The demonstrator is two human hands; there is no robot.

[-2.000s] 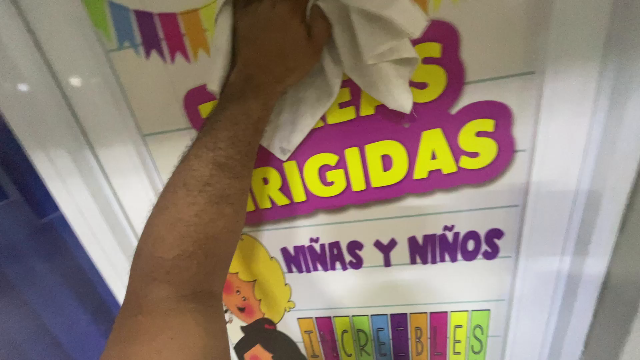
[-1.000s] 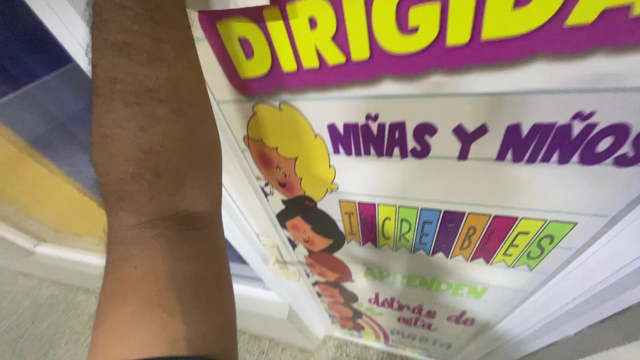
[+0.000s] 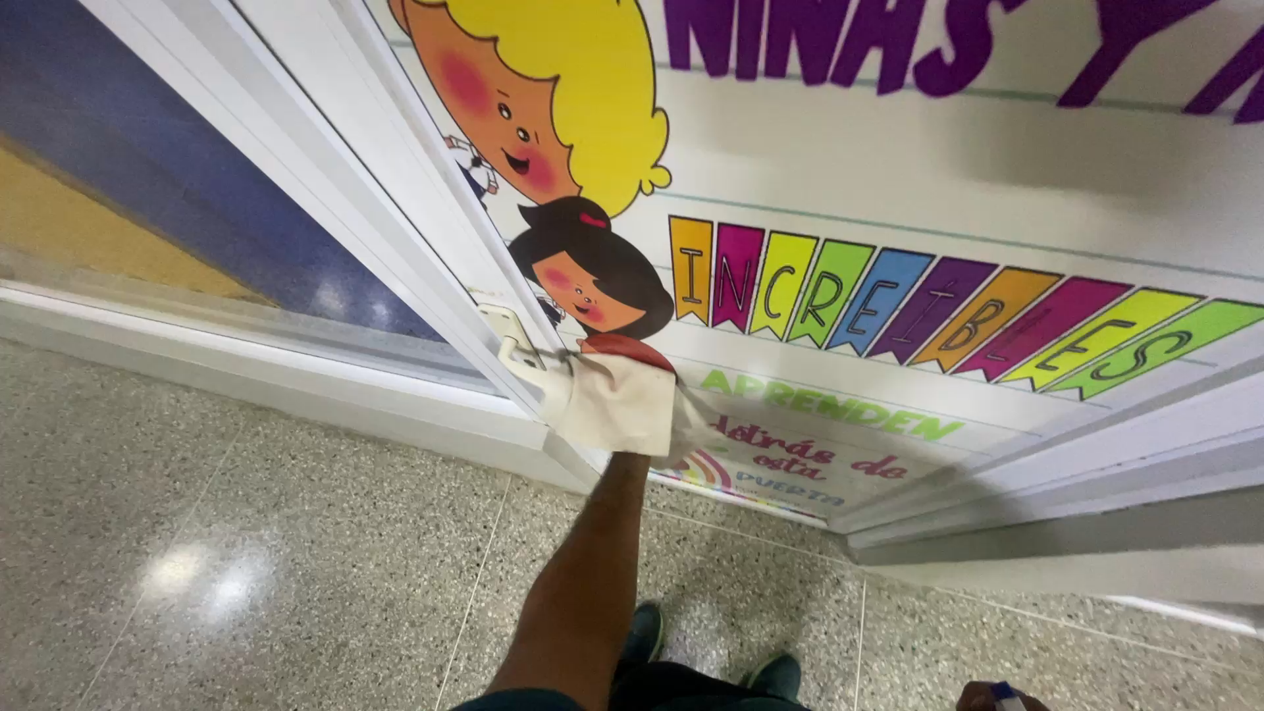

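Note:
A white cloth (image 3: 622, 403) is draped over my left hand (image 3: 632, 464), which presses it to the lower left part of the door, right beside the white door handle (image 3: 525, 363). My fingers are hidden by the cloth. The door panel (image 3: 889, 168) carries a printed poster with cartoon children's faces, colored pennants and lettering. Low at the right edge of the view, my right hand (image 3: 1002, 697) is partly visible, closed around a small blue-and-white object (image 3: 1007, 694), probably a bottle's top; the rest is cut off.
White door framing (image 3: 326, 197) runs along the left, next to a glass pane with blue and yellow behind it. A projecting white frame (image 3: 1086, 494) borders the door on the right. Below lies a speckled terrazzo floor (image 3: 296, 533), with my shoes (image 3: 775, 676) on it.
My left hand has moved down from the upper lettering to beside the handle, still with the cloth. The view has tilted down to the floor. My right hand has come into view.

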